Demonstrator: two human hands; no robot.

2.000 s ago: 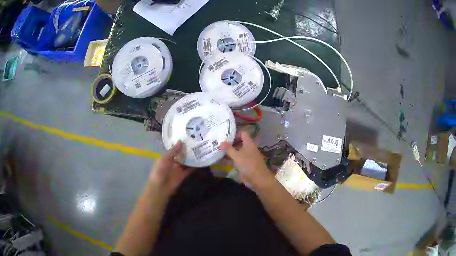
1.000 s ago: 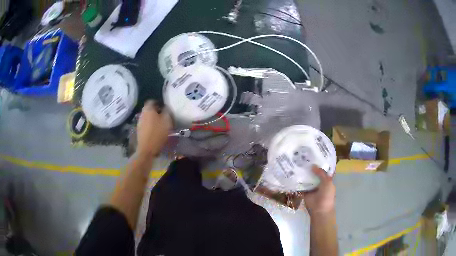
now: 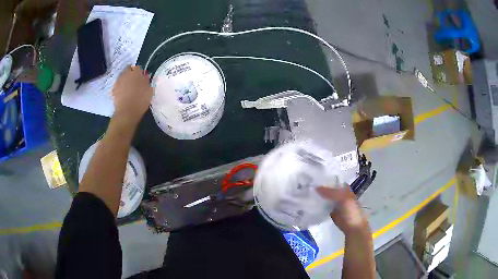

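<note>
My right hand (image 3: pixel 348 210), motion-blurred, grips the right edge of a white component reel (image 3: pixel 297 185) held over the table's front edge, partly covering a grey tape feeder (image 3: pixel 322 128). My left hand (image 3: pixel 132 91) is at the left edge of a second white reel (image 3: pixel 188 98) lying on the dark green table (image 3: pixel 235 131). Its fingertips are close to the reel and a pale carrier tape (image 3: pixel 262 30); whether they pinch anything is unclear. The tape curves to the feeder. My left forearm partly covers a third reel (image 3: pixel 134 185).
Orange-red scissors (image 3: pixel 240 179) lie on a flat metal feeder (image 3: pixel 185 204) at the front edge. A black phone (image 3: pixel 92 50) lies on printed sheets (image 3: pixel 128 35), beside a green-topped container (image 3: pixel 46 80). A blue bin (image 3: pixel 16 122) is left; an open cardboard box (image 3: pixel 401 109) is right.
My left hand has moved up to the reel's left edge. The two overlapping table reels now line up as a stack. My right hand still holds its reel, now further left. The view has shifted.
</note>
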